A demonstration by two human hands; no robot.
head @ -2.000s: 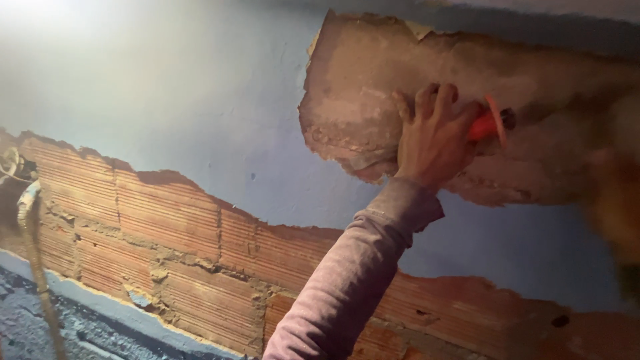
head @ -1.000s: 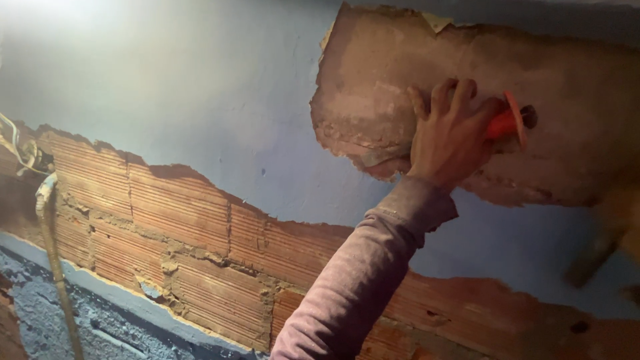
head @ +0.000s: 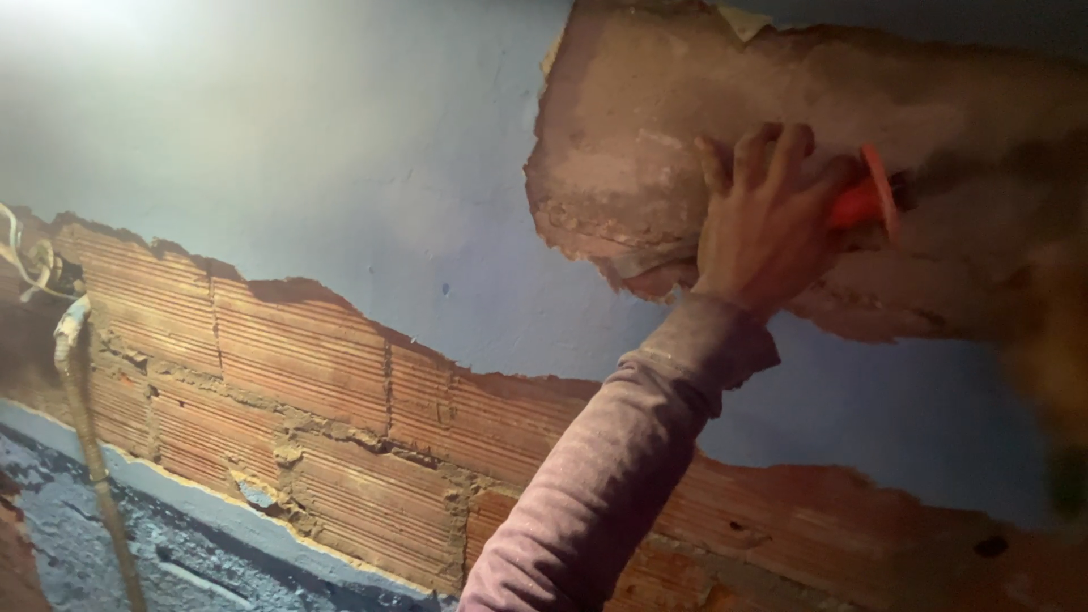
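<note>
My left hand (head: 765, 217) is raised against a bare patch of wall (head: 629, 119) where the blue coating is broken away. Its back faces me and several fingers point up. On the thumb side it holds a red tool handle (head: 854, 204) with a round guard, probably a chisel's; a short dark end shows past the guard. The rest of the tool is hidden by the hand or too dark to see. At the right edge is a blurred brown shape (head: 1054, 348), which may be my right hand or forearm; what it holds cannot be made out.
Ridged hollow clay bricks (head: 297, 340) with rough mortar joints show below the blue painted surface (head: 382, 170). At the left, a conduit (head: 93, 442) runs down from a box with loose wires (head: 30, 263). Rough blue wall (head: 170, 544) lies at lower left.
The left hand stays on the bare patch with the red handle in it. The blurred shape at the right edge has changed position. The view has shifted slightly.
</note>
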